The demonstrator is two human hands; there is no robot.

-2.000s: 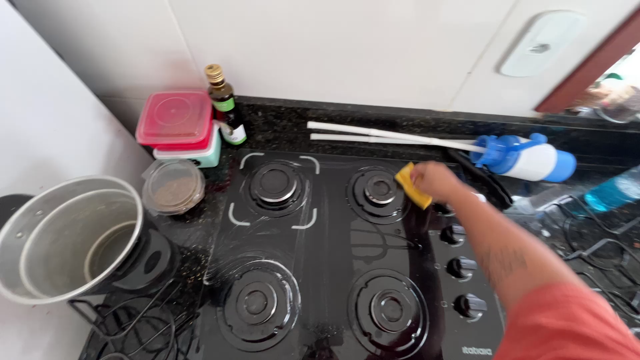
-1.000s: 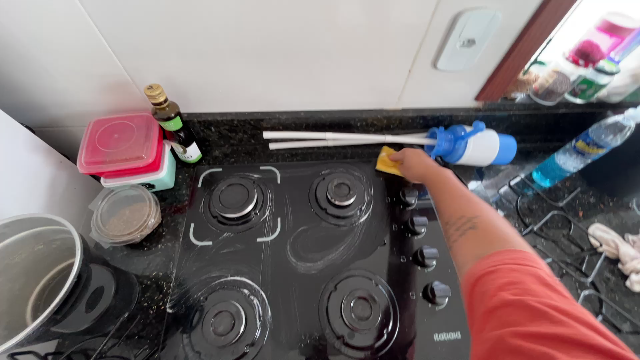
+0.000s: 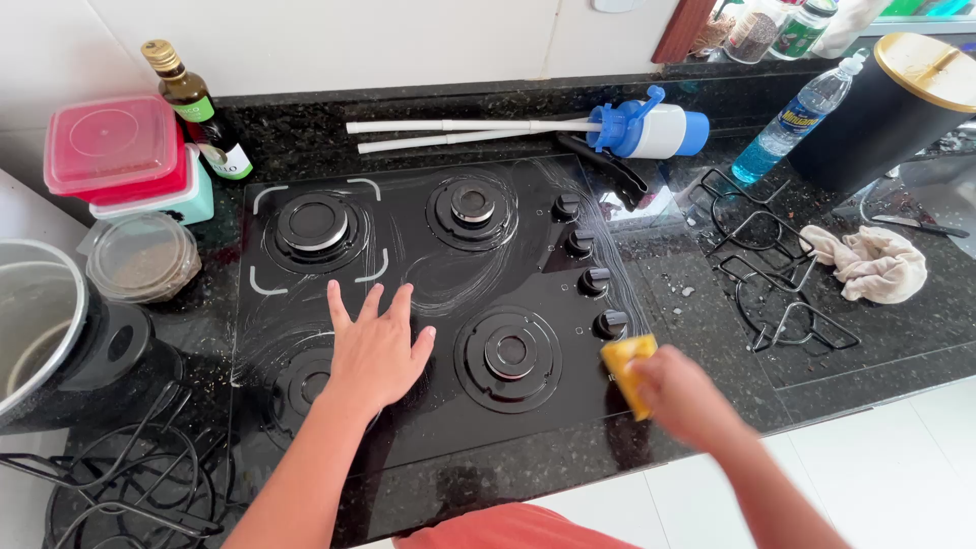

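Note:
My right hand (image 3: pixel 682 393) grips a yellow sponge (image 3: pixel 631 374) at the front right corner of the black glass cooktop (image 3: pixel 427 427), just in front of the nearest control knob (image 3: pixel 611 325). The hand is slightly blurred. Fingers spread and holding nothing, my left hand (image 3: pixel 381 347) is over the cooktop's left half and partly hides the front left burner (image 3: pixel 309 381). Whitish streaks curve over the glass around the burners and beside the knobs. The back left burner (image 3: pixel 313 223), back right burner (image 3: pixel 473 202) and front right burner (image 3: pixel 509 351) show no grates.
At left are a metal pot (image 3: pixel 46 320), stacked plastic containers (image 3: pixel 114 145), a glass bottle (image 3: pixel 202 114) and wire grates (image 3: pixel 130 488). A blue-and-white pump (image 3: pixel 656 130) lies behind. Right are more grates (image 3: pixel 778 297), a cloth (image 3: pixel 877 263), a knife (image 3: pixel 923 225) and a detergent bottle (image 3: pixel 801 114).
My right hand has moved with the sponge from the cooktop's back right area to its front right corner. My left hand has come into view. Streaks now run beside the knobs.

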